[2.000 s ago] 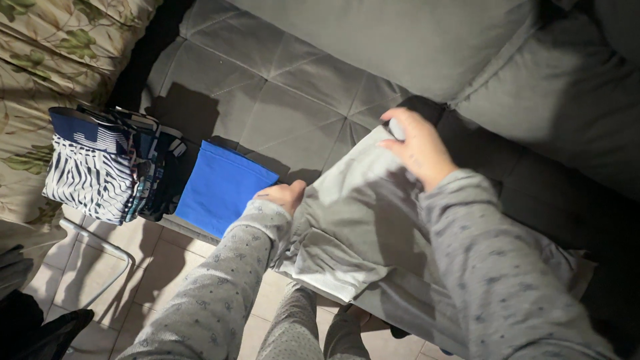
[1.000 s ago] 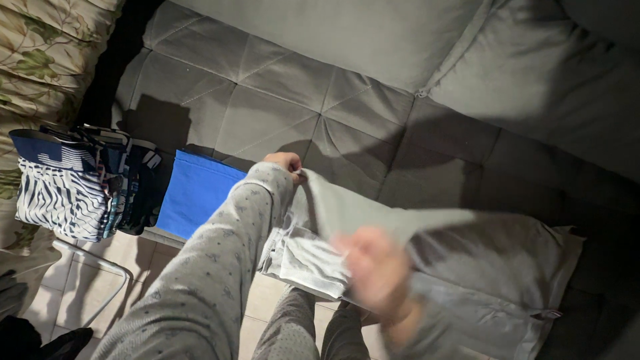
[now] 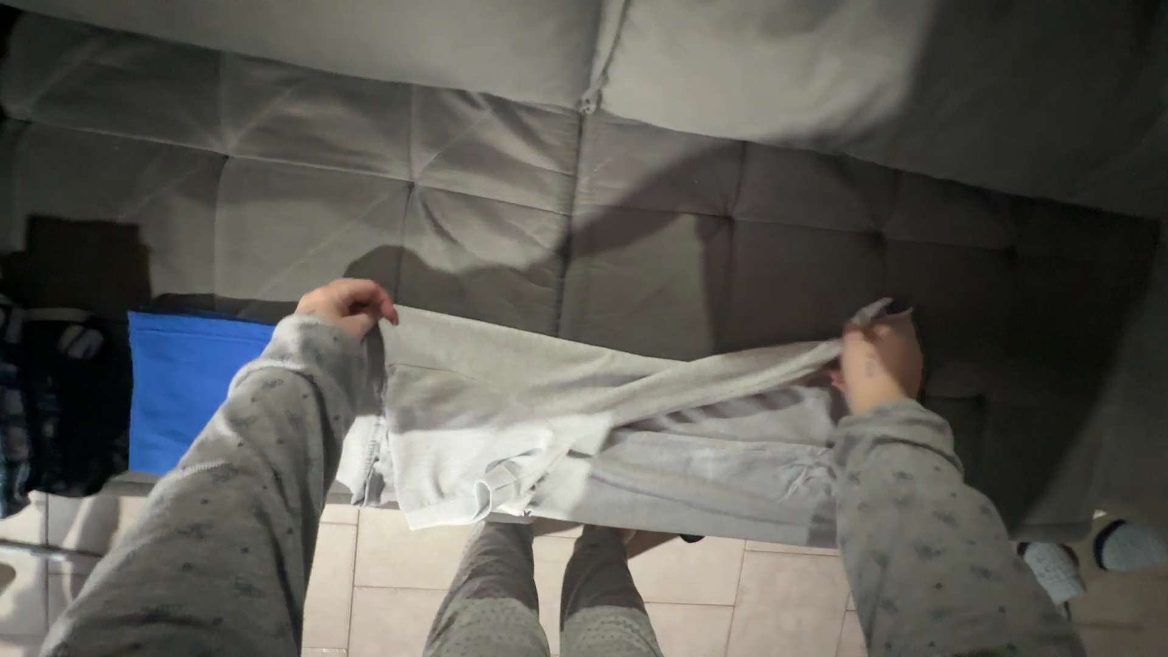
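Note:
A light grey garment (image 3: 602,411) lies stretched sideways along the front of the sofa seat, its lower edge at the seat's front. My left hand (image 3: 347,303) is at its upper left corner, thumb and fingers pinching the cloth. At the other end my right hand (image 3: 878,360) grips a gathered, raised part of the fabric, and a bunched tip sticks out above the fist. A pale drawstring or strap (image 3: 497,488) shows near the lower left edge. Just left of the garment, partly behind my left sleeve, is a folded blue cloth (image 3: 196,392).
The tufted grey sofa seat (image 3: 493,219) spans the view, with back cushions (image 3: 748,73) above. Dark patterned folded clothes (image 3: 68,401) sit at the far left. Below are floor tiles (image 3: 411,557), my legs (image 3: 493,593) and a pair of slippers (image 3: 1049,570) at right.
My right hand has moved right, away from my left, and the grey garment is now spread wide between them. The view has shifted right, so the striped clothes are out of sight.

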